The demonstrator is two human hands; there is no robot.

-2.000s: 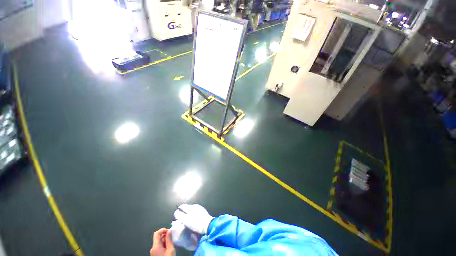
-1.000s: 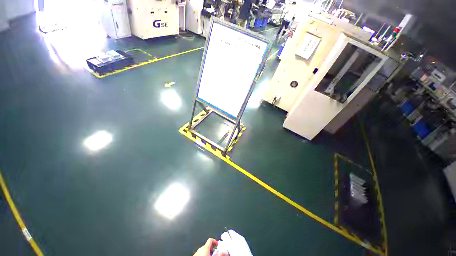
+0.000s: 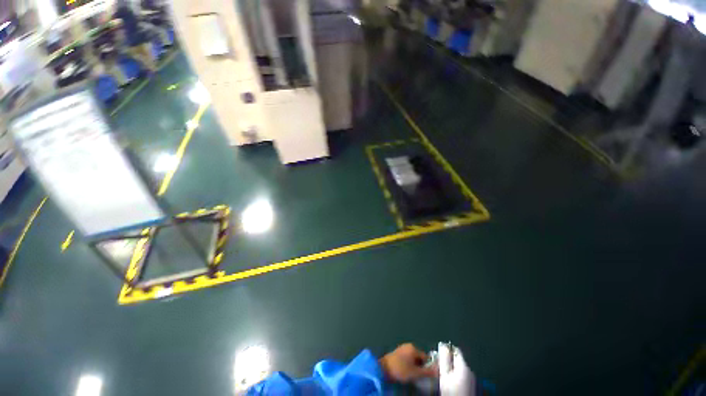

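Note:
My left hand (image 3: 404, 363) is bare and comes out of a bright blue sleeve (image 3: 348, 377) at the bottom edge. Its fingers are closed on a small pale item (image 3: 432, 362), blurred, that lies against my right hand. My right hand (image 3: 457, 376) wears a white glove, fingers pointing up and close together, cut off below by the frame edge. The two hands touch or nearly touch, held in the air above the green floor. Whether the pale item is part of a glove or a separate thing, I cannot tell.
A white notice board on a metal frame (image 3: 85, 162) stands at left. A cream machine (image 3: 298, 124) stands ahead. A dark pallet with a pale stack (image 3: 404, 172) sits inside yellow lines (image 3: 333, 254). Pale cabinets (image 3: 569, 42) stand at upper right.
The view has swung right, so the board, machine and pallet have shifted left. My hands now show further right at the bottom, and the left sleeve has come into view.

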